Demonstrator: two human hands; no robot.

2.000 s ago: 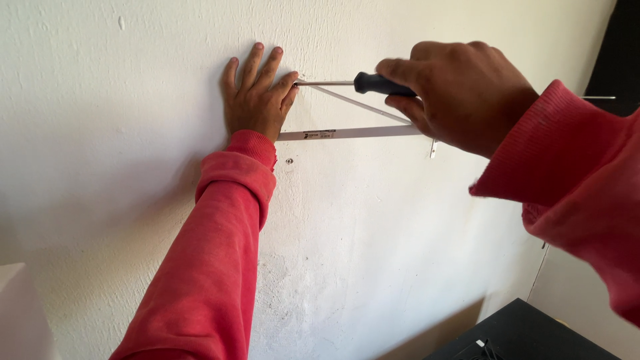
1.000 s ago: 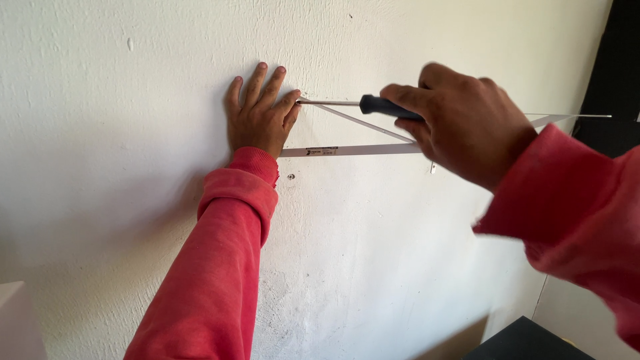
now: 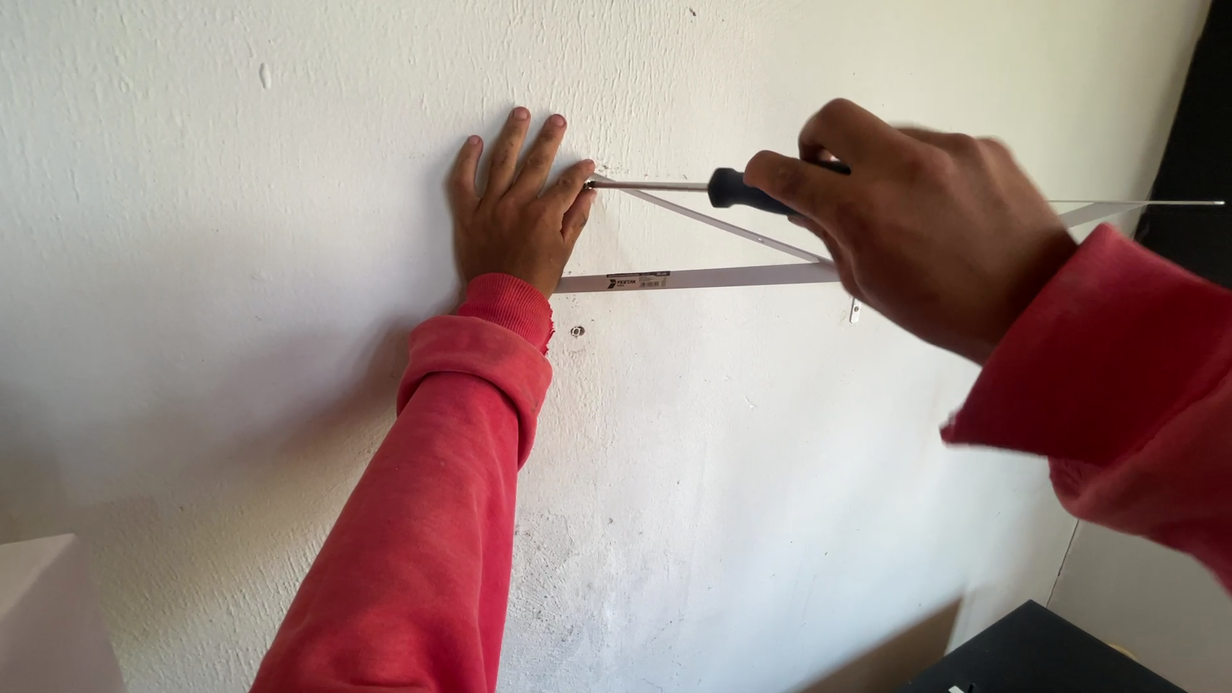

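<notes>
My right hand (image 3: 905, 212) grips the dark handle of a screwdriver (image 3: 659, 186), its metal shaft running left, level, to a small screw (image 3: 590, 184) at the wall. My left hand (image 3: 520, 207) lies against the white textured wall with fingers spread; its thumb and index fingertip are beside the screw and the screwdriver's tip. Right of these fingertips, a white metal shelf bracket (image 3: 693, 279) shows a labelled arm and a slanted brace (image 3: 722, 228) that meet behind my right hand. The bracket's end at the wall is partly hidden by my left hand.
A hole with a wall plug (image 3: 577, 331) sits below the bracket. Part of another white bracket (image 3: 1102, 213) shows beyond my right wrist. A black surface (image 3: 1039, 654) is at the bottom right, a white box-like corner (image 3: 58, 611) at the bottom left, and a dark panel (image 3: 1193, 144) at the right edge.
My right hand has turned somewhat around the screwdriver's handle, while the tip stays at the screw. My left hand keeps its place on the wall. The view has shifted slightly.
</notes>
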